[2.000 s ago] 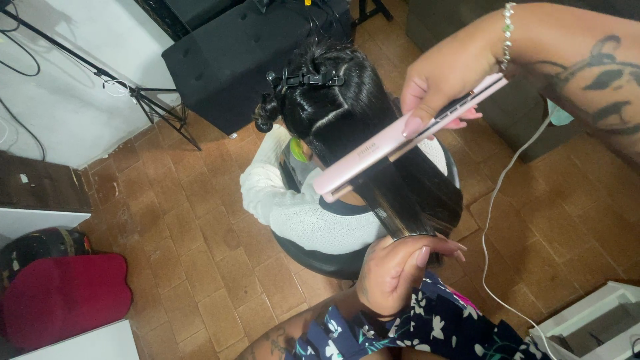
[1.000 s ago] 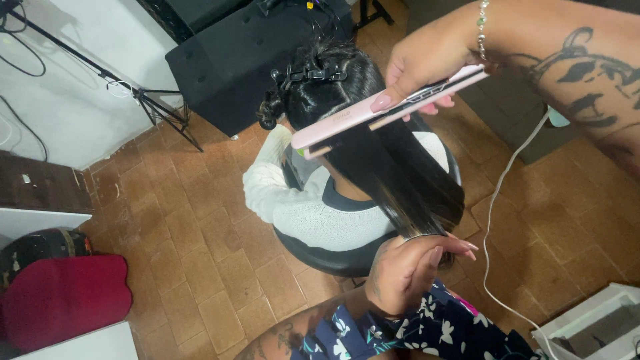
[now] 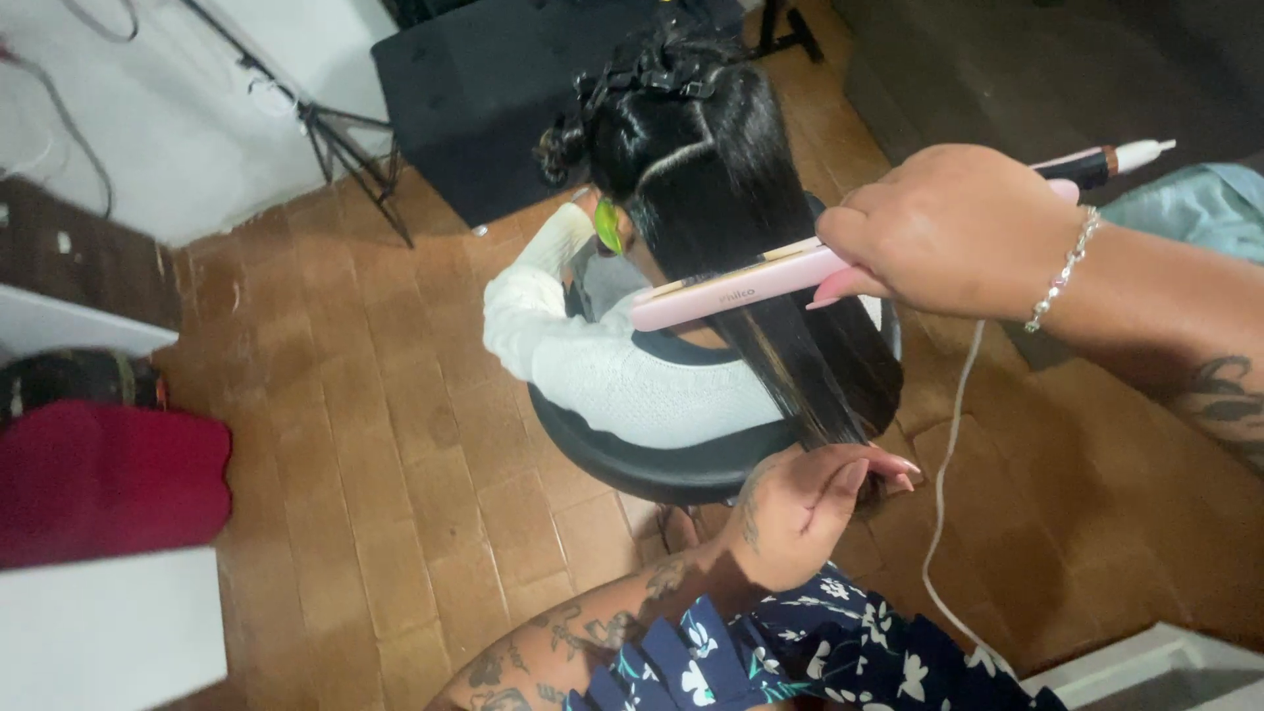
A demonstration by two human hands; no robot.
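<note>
A person with long dark hair, in a white knit top [image 3: 662,395], sits in a black chair [image 3: 632,469] with their back towards me. My right hand [image 3: 938,232] grips a pink Philco flat iron [image 3: 741,294], which lies across a section of straight dark hair [image 3: 726,232] below the nape parting. Whether its plates press fully together is hard to tell. Near the ends, my left hand [image 3: 805,509] pinches that section between thumb and fingers. Black clips [image 3: 671,84] hold the upper hair on the crown, and something bright green [image 3: 607,225] shows by the ear.
A white cord [image 3: 943,494] runs down the right side to a white frame [image 3: 1155,657]. Black tripod legs [image 3: 346,148] stand at the upper left beside a black padded bench [image 3: 464,118]. A dark red seat [image 3: 114,484] and a white surface [image 3: 109,627] are at the left.
My right hand has turned over, with its back now uppermost, and the flat iron has turned with it. The iron has shifted lower than a second ago. My left hand still holds the hair ends.
</note>
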